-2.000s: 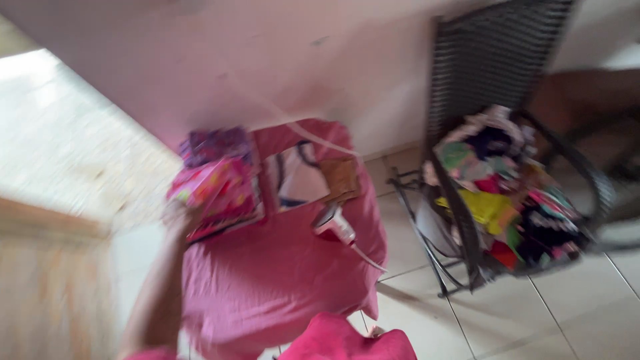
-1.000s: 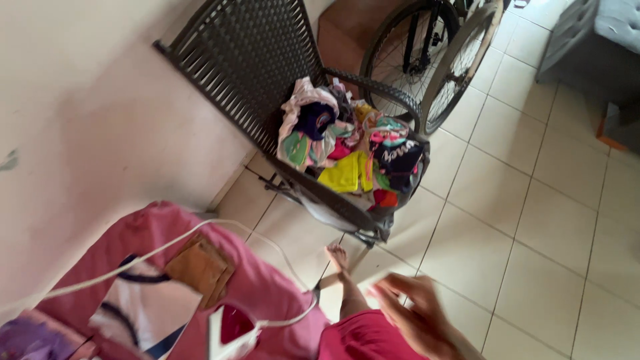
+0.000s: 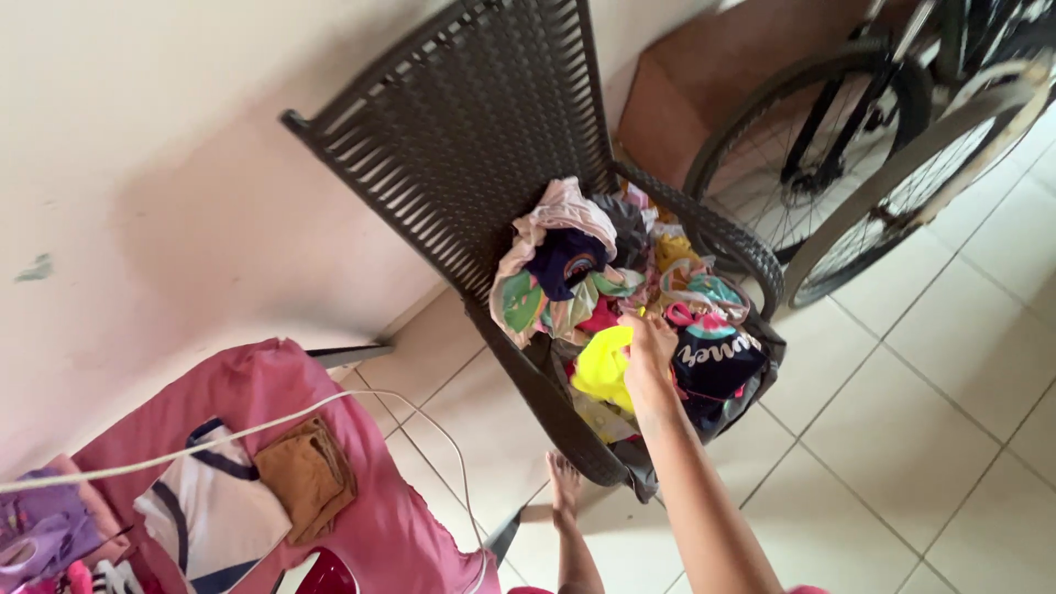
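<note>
My right hand (image 3: 649, 351) reaches into the pile of clothes on the dark woven armchair (image 3: 462, 124), its fingers closed on a bright yellow garment (image 3: 604, 369). Beside that hand lie a navy garment with white lettering (image 3: 718, 356) and a navy piece (image 3: 568, 260) wrapped in pale pink cloth. My left hand is out of view. At the lower left, a pink-covered ironing surface (image 3: 388, 503) bears a folded white garment with navy trim (image 3: 216, 503), a folded brown garment (image 3: 307, 478) and part of a red and white iron (image 3: 328, 575).
A white cord (image 3: 346, 394) loops over the pink cover and down its side. Purple clothing (image 3: 45, 524) lies at the far left. Bicycle wheels (image 3: 825, 177) stand behind the chair. My bare foot (image 3: 564, 478) is on the tiled floor near the chair.
My right hand has moved from beside my knee to the clothes on the chair and has taken hold of the yellow garment. The view has swung right since the earliest frame.
</note>
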